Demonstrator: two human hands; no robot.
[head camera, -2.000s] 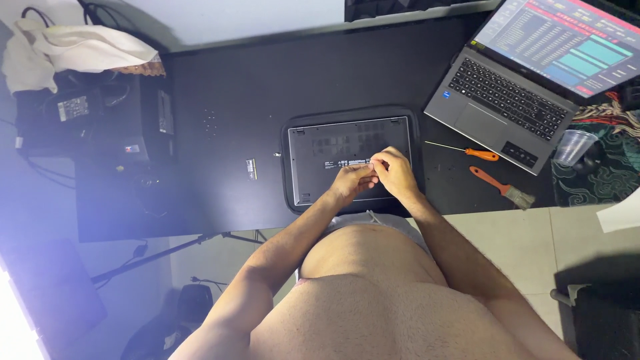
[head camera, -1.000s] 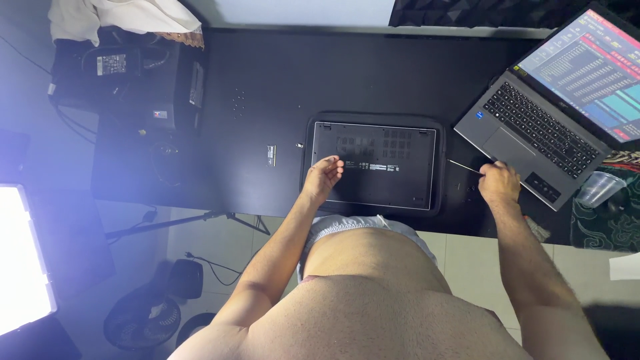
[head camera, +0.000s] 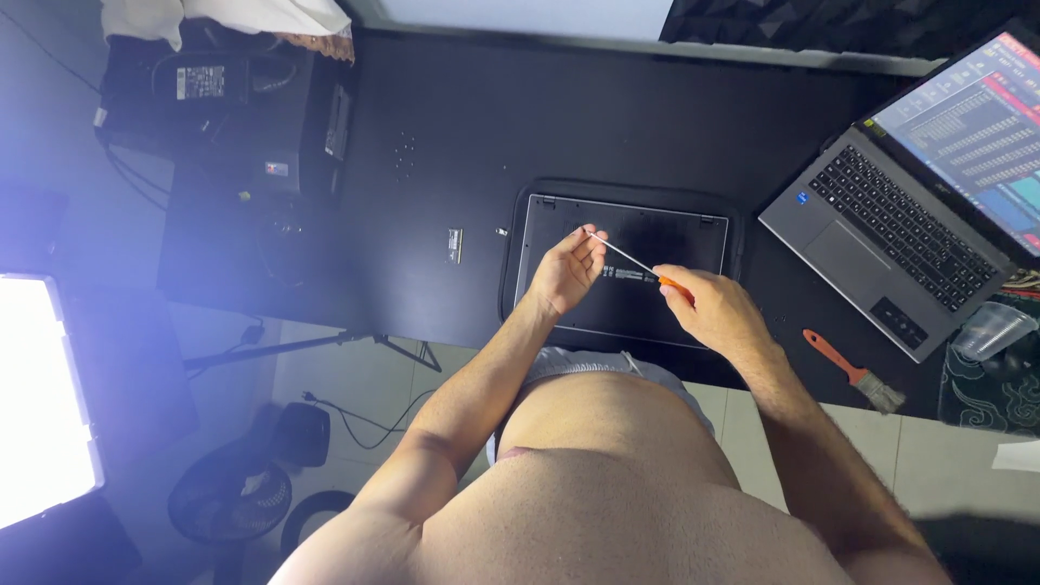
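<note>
A closed laptop (head camera: 626, 301) lies bottom side up on a dark mat in front of me. My right hand (head camera: 715, 313) grips the orange handle of a screwdriver (head camera: 630, 257), its thin shaft slanting up and left over the laptop. At the shaft's tip are the fingers of my left hand (head camera: 573, 272), palm up above the laptop; whether they pinch the tip or a small screw is too small to tell. Left of the mat lie a memory module (head camera: 455, 245) and a small metallic piece (head camera: 502, 232). Several tiny screws (head camera: 404, 154) are scattered farther up the table.
An open laptop (head camera: 886, 236) stands on the right, with a paintbrush (head camera: 837, 359) below it and a clear plastic cup (head camera: 993, 331) on patterned cloth. A black computer case (head camera: 244, 138) with a power adapter is at the left. A bright lamp (head camera: 49, 402) and a fan (head camera: 230, 491) are lower left.
My right hand reached the screwdriver beside the open laptop and has brought it left over the closed laptop. My left hand, apart from the right a second ago, now meets the screwdriver's tip.
</note>
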